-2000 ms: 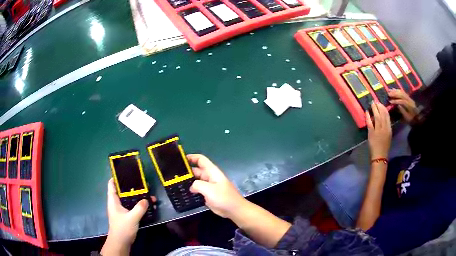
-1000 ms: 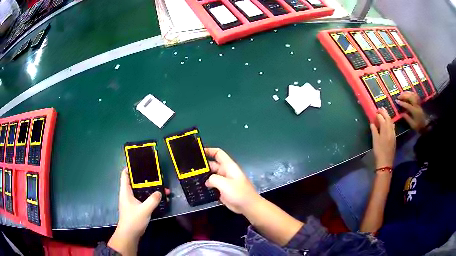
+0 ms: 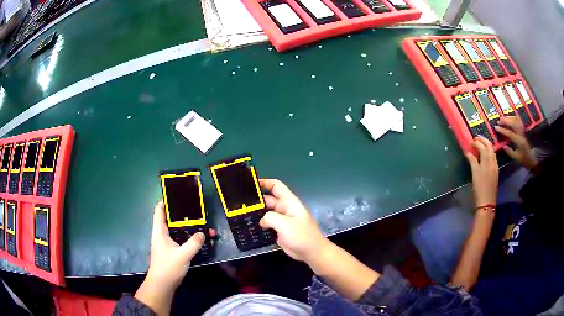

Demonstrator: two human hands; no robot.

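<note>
My left hand holds a black keypad phone with a yellow frame round its dark screen. Its thumb lies on the keys. My right hand holds a second keypad phone at its right edge, thumb at the keypad. This screen is also dark. The two phones are side by side, faces up, near the bench's front edge, with a narrow gap between them. My fingers under the phones are mostly hidden.
A red tray of phones lies at left, one pocket empty. Another tray is at the back. A person's hands touch phones in the right tray. A battery and a small battery pile lie on the green bench.
The view has shifted, so the bench and its things sit further right and slightly higher in the picture. Both hands keep hold of their phones, and both screens stay dark.
</note>
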